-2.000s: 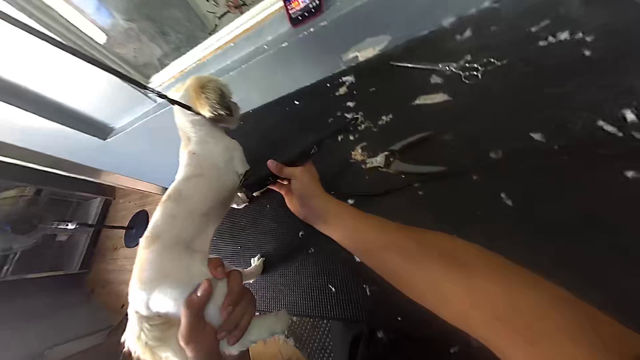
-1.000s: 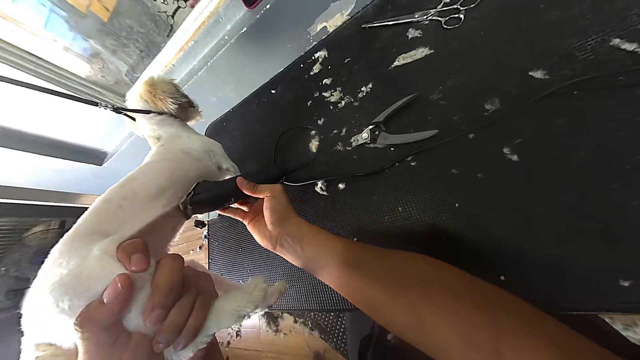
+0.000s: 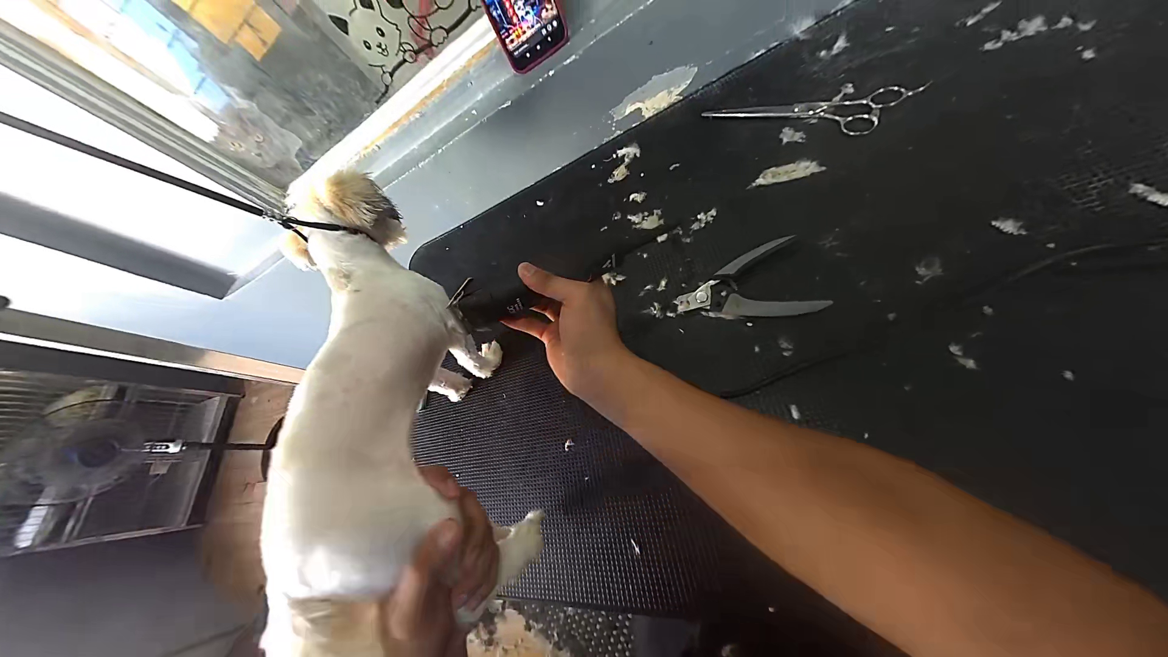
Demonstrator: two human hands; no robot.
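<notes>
A closely clipped white dog (image 3: pixel 356 401) with a fluffy tan head stands along the left of the black ribbed mat. My right hand (image 3: pixel 575 328) grips a black corded hair clipper (image 3: pixel 497 308), its head against the dog's chest near the front legs. At the bottom, my left hand (image 3: pixel 447 557) is wrapped around the dog's hind leg at the thigh. A thin black grooming loop (image 3: pixel 319 224) runs round the dog's neck. To the right of my right hand lie nail clippers (image 3: pixel 744 292) with spread handles, and farther up, steel scissors (image 3: pixel 830 111).
Tufts of cut hair (image 3: pixel 789 173) are scattered on the black table mat (image 3: pixel 912 365). A phone (image 3: pixel 527 32) lies on the grey ledge by the window. A fan (image 3: pixel 91 452) stands by a wire cage at the left, beyond the table edge. The clipper's cord crosses the mat.
One second ago the dog's hind leg was lifted and stretched out in my left hand; now it is lower. The view has shifted, and the front paws show again beside the clipper.
</notes>
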